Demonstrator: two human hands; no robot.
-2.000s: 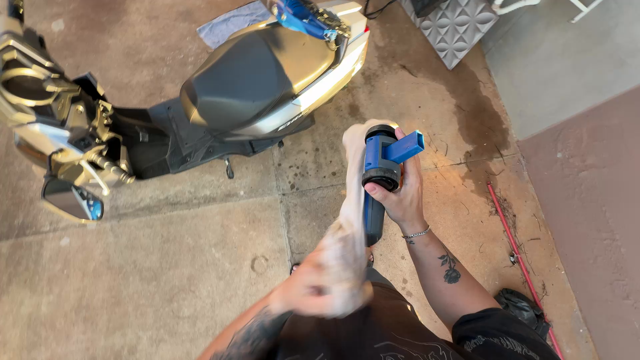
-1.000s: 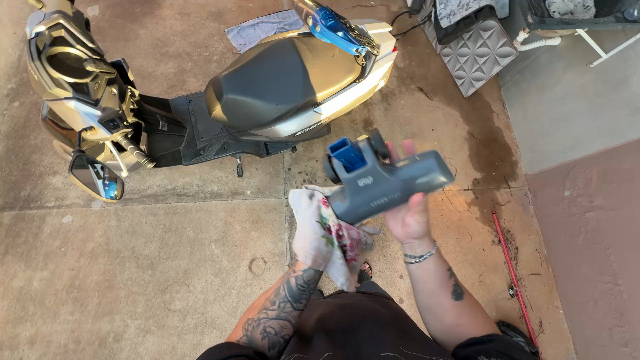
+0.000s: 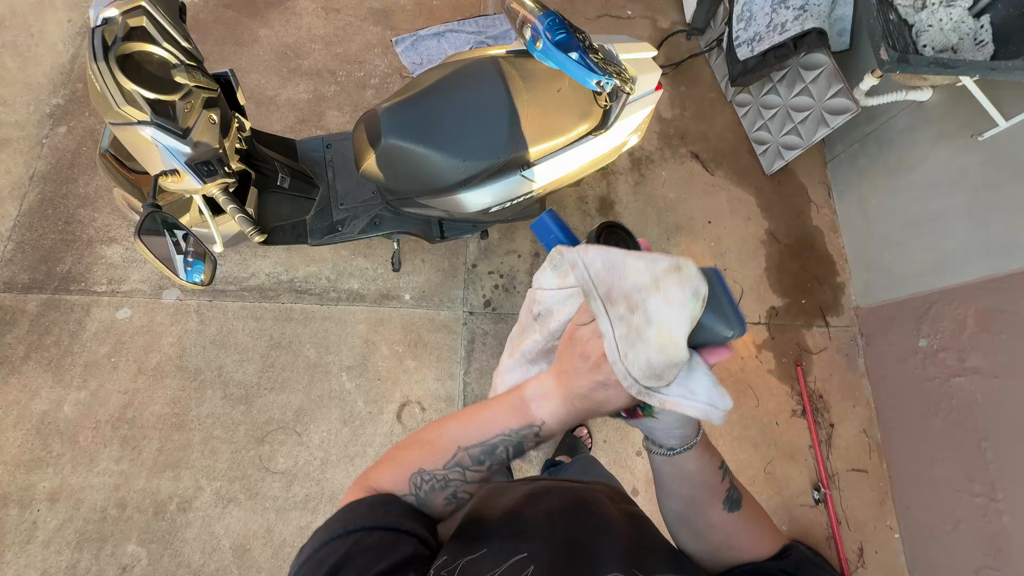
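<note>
A grey and blue vacuum cleaner floor head (image 3: 718, 310) is held in front of me, largely covered by a white cloth (image 3: 652, 308). Its blue part and a round black wheel stick out at the upper left of the cloth. My left hand (image 3: 588, 368) lies on the cloth and presses it over the head; part of the hand is under the fabric. Beneath, my right hand (image 3: 714, 354) supports the head from the far side, with only some fingertips and the wrist with a bracelet showing.
A gold and grey scooter (image 3: 448, 128) stands beyond my hands, with a blue object (image 3: 560, 48) on its rear. A grey cloth (image 3: 448, 42) lies on the floor behind it. At right are a patterned panel (image 3: 792, 108), a dark sink (image 3: 920, 64) and a thin red pole (image 3: 820, 464).
The cloth in my left hand has moved from the near end of the floor head to over its body. The floor head has turned, and its blue part now points to the upper left.
</note>
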